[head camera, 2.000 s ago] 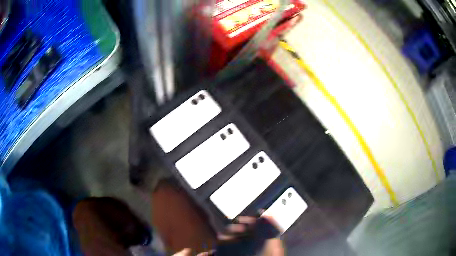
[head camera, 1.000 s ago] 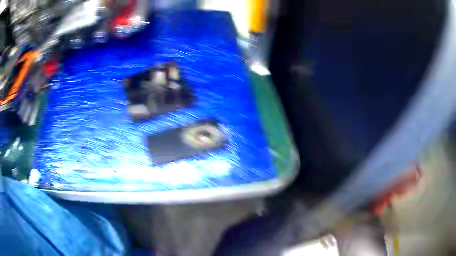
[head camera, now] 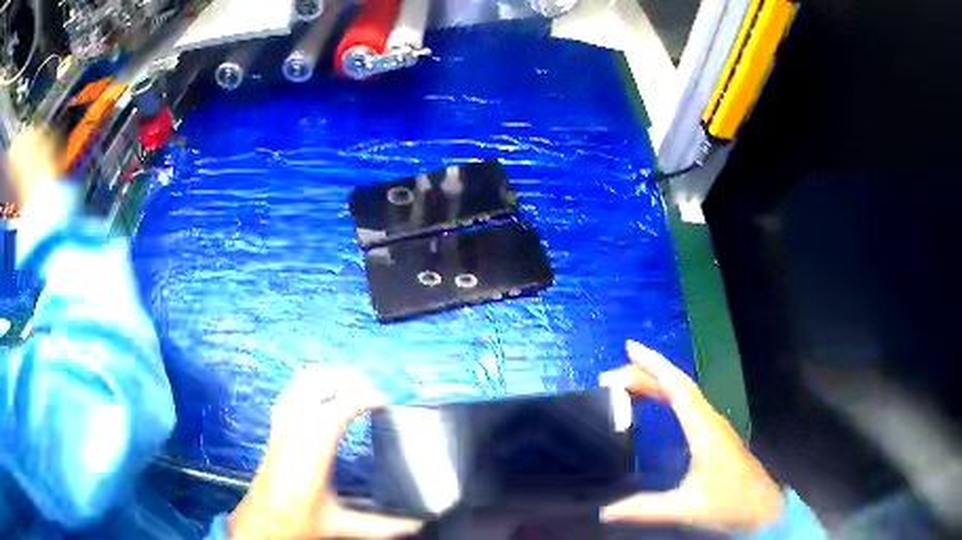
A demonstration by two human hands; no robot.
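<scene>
A glossy black smartphone [head camera: 506,454], screen side up with a bright reflection at its left part, is held level between my two hands near the front edge of the blue surface. My left hand [head camera: 316,454] grips its left end. My right hand [head camera: 691,454] grips its right end, fingers on the top edge and thumb below. Two dark phones lie side by side on the blue film-covered table [head camera: 253,285] beyond: the far phone [head camera: 475,200] and the near phone [head camera: 485,258], with round light reflections on both.
Another person's blue sleeve [head camera: 95,359] and blurred hand [head camera: 37,169] are at the left. Rollers, one a red roller [head camera: 369,37], line the back edge. A yellow bar [head camera: 749,69] stands at the back right. A green table edge [head camera: 717,338] runs along the right.
The view has settled over the blue table. Both my hands now hold a phone in front of me. The two dark phones now lie closer together. The other person's arm has appeared at the left.
</scene>
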